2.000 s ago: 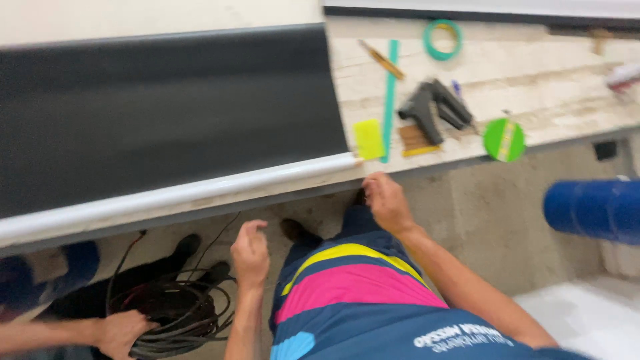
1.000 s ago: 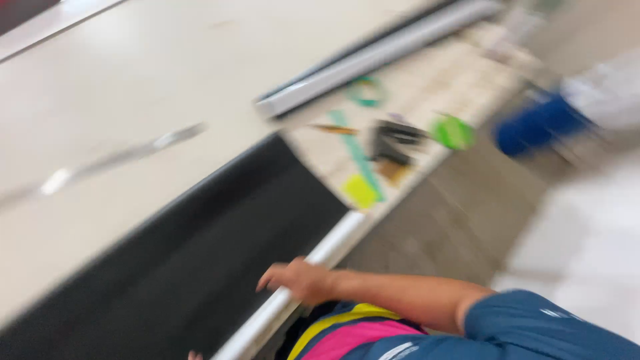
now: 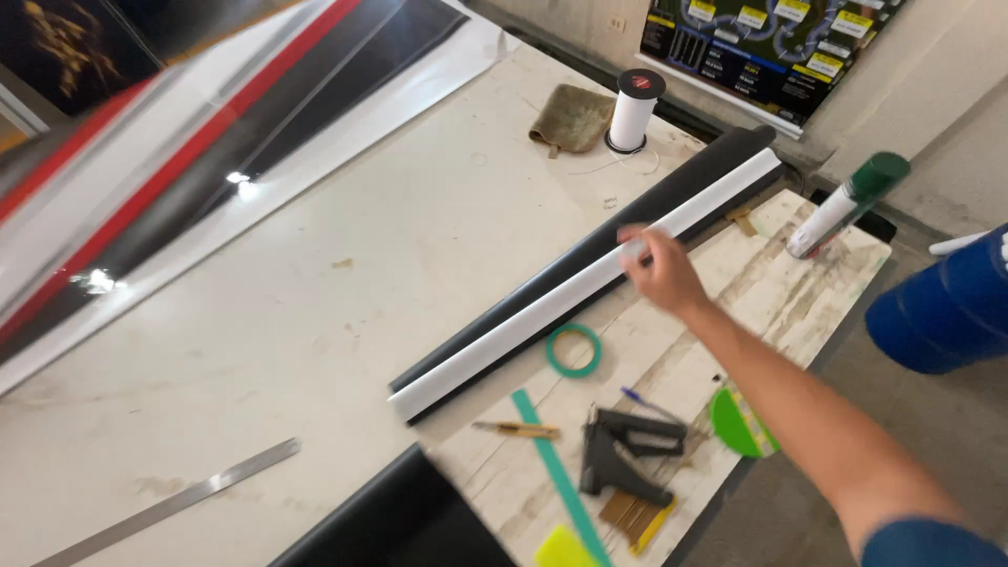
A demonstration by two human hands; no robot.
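My right hand [image 3: 660,266] is over the white strip [image 3: 520,319] that lies along a rolled black sheet [image 3: 583,256]; its fingers are curled and blurred, and whether it touches or grips the strip does not show. My left hand is out of view. Below the strip are a ring of green tape [image 3: 574,350], a utility knife [image 3: 516,429], a black staple gun [image 3: 630,453], a pen [image 3: 647,402] and a green disc [image 3: 740,421]. At the bottom lies a black sheet [image 3: 402,520].
A metal ruler [image 3: 177,502] lies at lower left. Glossy printed sheeting [image 3: 197,150] covers the upper left. A cloth pouch [image 3: 572,118] and a spool of white cord [image 3: 632,110] stand at the back, a green-capped can [image 3: 850,205] at the right, a blue drum [image 3: 937,307] beyond the table edge.
My right hand has moved from the white edge of the large black sheet to the white strip farther back. My left hand has left the view. The view has swung toward the table's back.
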